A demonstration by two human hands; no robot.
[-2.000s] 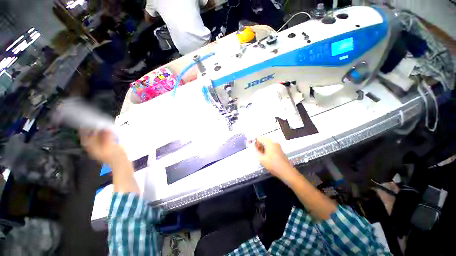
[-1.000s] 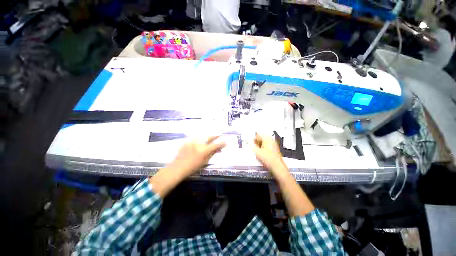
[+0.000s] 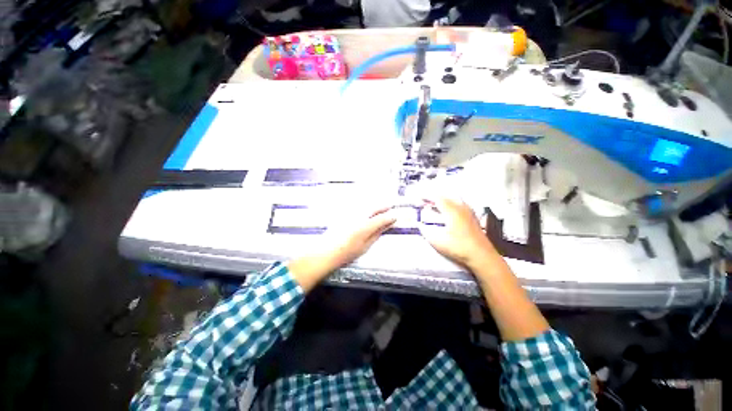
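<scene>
A thin dark-edged, white-faced outline (image 3: pixel 298 231) lies flat on the table left of my hands; whether it is fabric or guide marks I cannot tell. My left hand (image 3: pixel 359 241) rests low, fingertips at a small white piece with dark edges (image 3: pixel 418 215), just in front of the presser foot (image 3: pixel 406 178). My right hand (image 3: pixel 463 233) has its thumb and fingers on the right side of that piece. Glare hides the exact grip. Two dark strips lie to the left, one near the table's left edge (image 3: pixel 205 178) and a shorter one (image 3: pixel 290 176) beside it.
The white and blue machine head (image 3: pixel 562 132) spans the right. White scraps (image 3: pixel 514 189) lie partly over a dark brown L-shaped patch (image 3: pixel 526 247) right of my right hand. A blue tube (image 3: pixel 377 60) and pink patterned pouch (image 3: pixel 305 58) are behind. Blue tape (image 3: pixel 193 143) marks the left edge.
My left hand came from off the table's left side to the needle area, and my right hand moved closer to the needle. The large dark strip near the front no longer shows. The view has turned.
</scene>
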